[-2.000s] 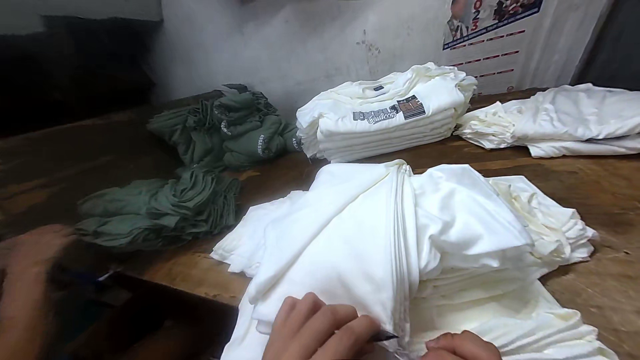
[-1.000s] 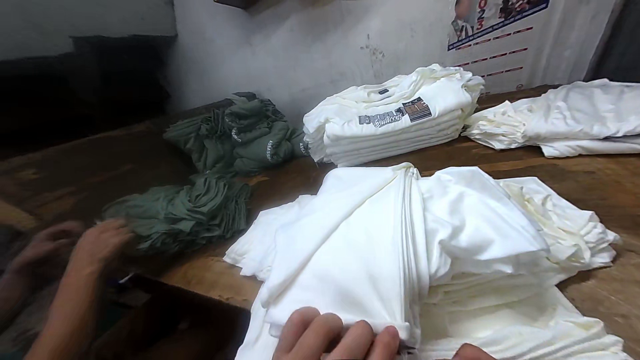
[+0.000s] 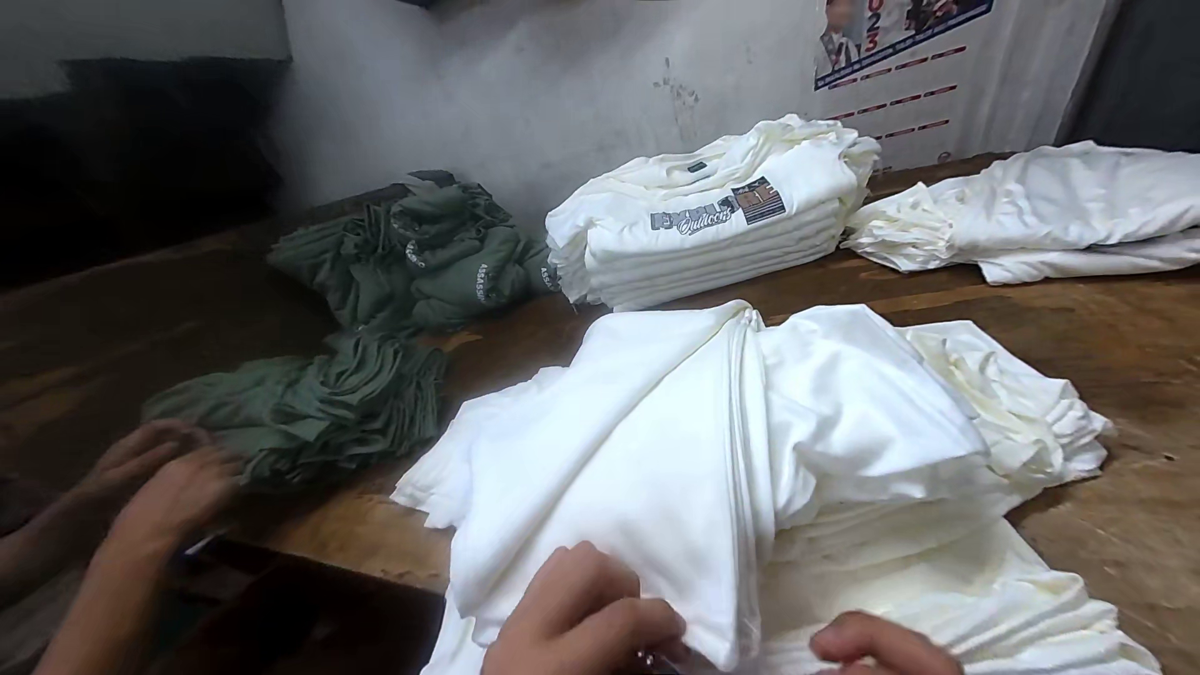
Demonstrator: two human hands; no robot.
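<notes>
A pile of white fabric garments (image 3: pixel 647 450) lies in front of me, its upper layers folded over with stacked edges down the middle. At the pile's lower edge, my left hand (image 3: pixel 586 614) has curled fingers on the white cloth, with a small shiny thing, too small to tell, beneath the fingertips. My right hand (image 3: pixel 881 647) is to its right, partly cut off by the frame's bottom edge, fingers bent over the lower white layers (image 3: pixel 937 572). Whether it grips cloth does not show.
Behind the pile stand a stack of folded printed white shirts (image 3: pixel 712 234) and more white cloth (image 3: pixel 1059 206). Dark green garments (image 3: pixel 422 253) and a bunch of green pieces (image 3: pixel 309 403) lie left on the wooden table (image 3: pixel 1153 487). A co-worker's hands (image 3: pixel 169 478) are beside the green bunch.
The dark pointed thing seen at my left fingertips two seconds ago no longer shows there. The co-worker's hands have moved to the near edge of the green bunch.
</notes>
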